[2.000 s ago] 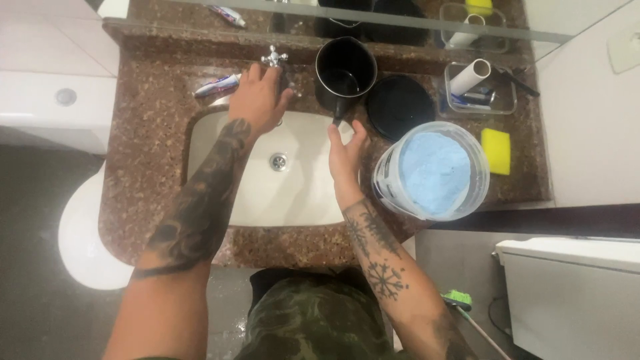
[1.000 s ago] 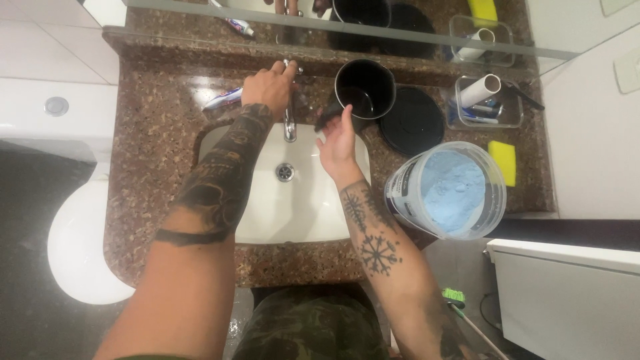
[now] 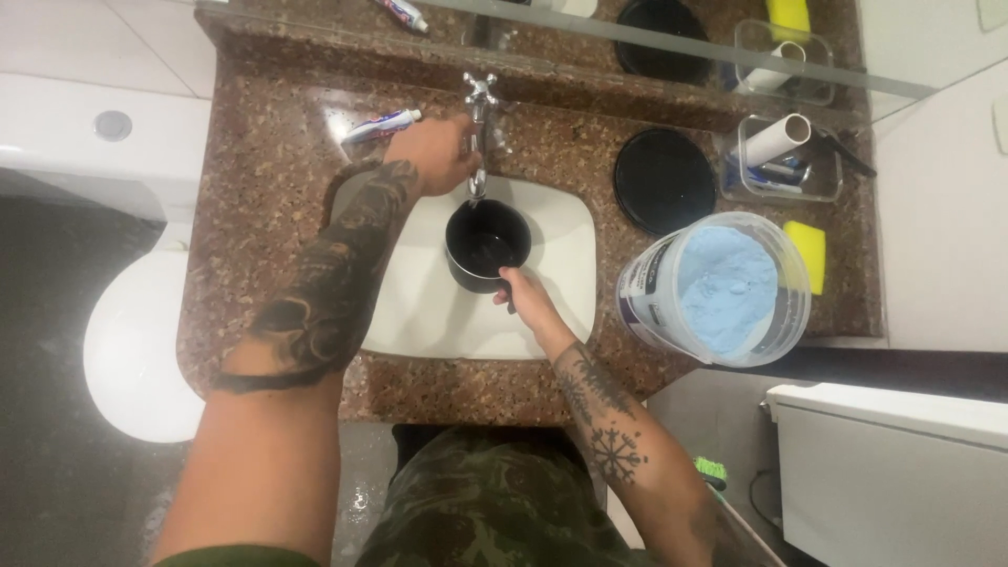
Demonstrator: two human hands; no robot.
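My right hand (image 3: 526,299) grips the handle of a black saucepan (image 3: 487,246), which it holds over the white sink basin (image 3: 551,228), with the rim just under the spout of a chrome faucet (image 3: 478,150). My left hand (image 3: 441,153) is beside the faucet's spout with its fingers curled; whether it grips the spout or only touches it is hard to tell. The cross-shaped faucet handle (image 3: 479,89) stands behind that hand. A toothpaste tube (image 3: 382,126) lies on the counter to the left of the faucet.
Right of the basin, a round black lid (image 3: 665,181) lies on the granite counter (image 3: 268,157). Near it are a tub of light blue powder (image 3: 728,291), a clear container (image 3: 819,181) holding a white roll, and a yellow sponge (image 3: 805,256). A mirror edge runs behind; a toilet (image 3: 146,346) stands at left.
The saucepan, earlier on the counter right of the faucet, is now over the basin under the spout, gripped by my right hand. My left hand has come down from the faucet handle to beside the spout.
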